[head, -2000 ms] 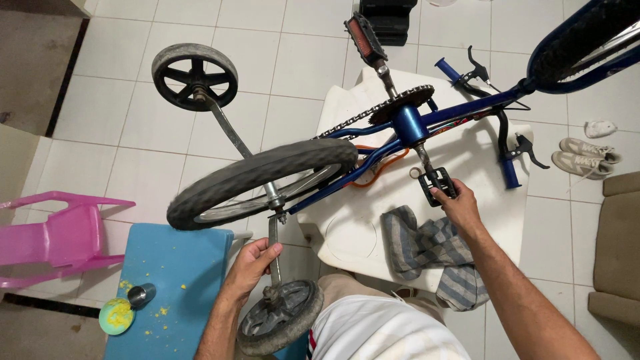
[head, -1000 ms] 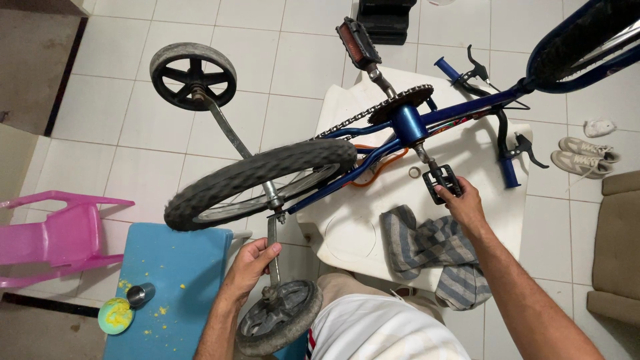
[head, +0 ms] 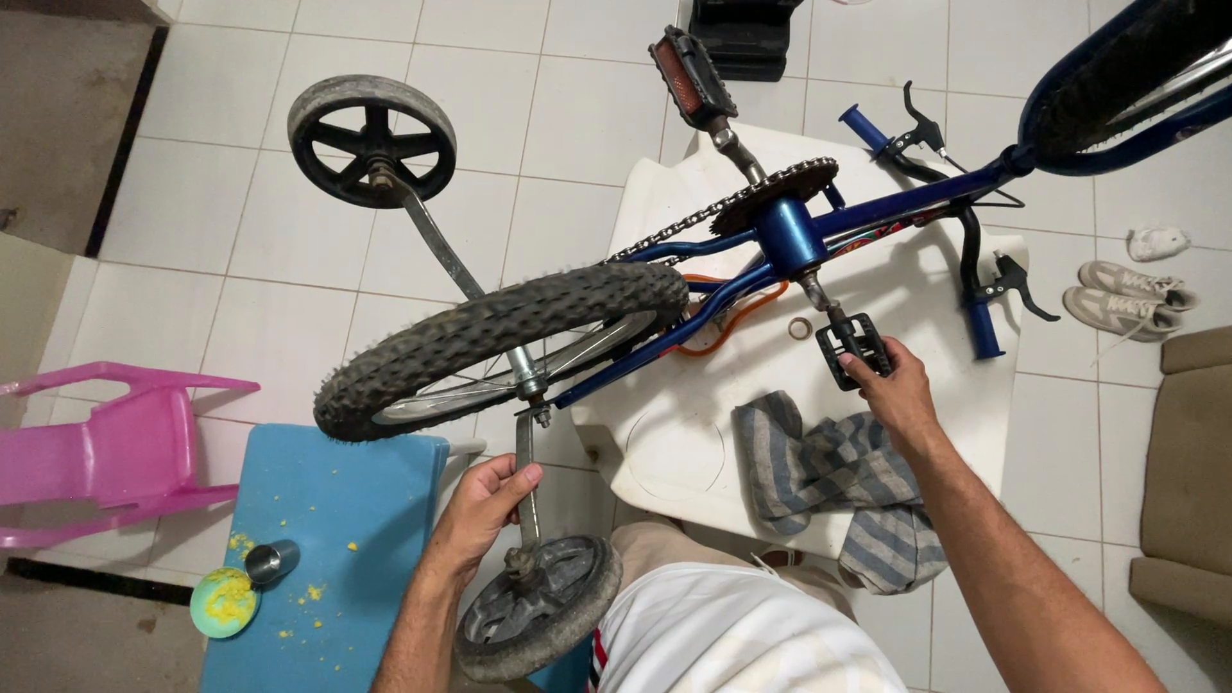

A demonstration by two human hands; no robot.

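Observation:
A blue child's bicycle lies upside down over a white plastic table. My left hand grips the metal arm of the near training wheel, just below the rear axle. On the far side, the other training wheel sticks out on its bent arm. My right hand holds the near black pedal. The far pedal, with a red reflector, points up and away. Chain and chainring sit beside the bottom bracket. The knobby rear tire lies between the training wheels.
A striped grey cloth and a small ring lie on the white table. At the left stand a blue table with a metal cup, a green bowl and crumbs, and a pink chair. Shoes are on the right.
The rear tire's tread looked blurred two seconds ago and shows sharply now. Both hands keep their holds in nearly the same places.

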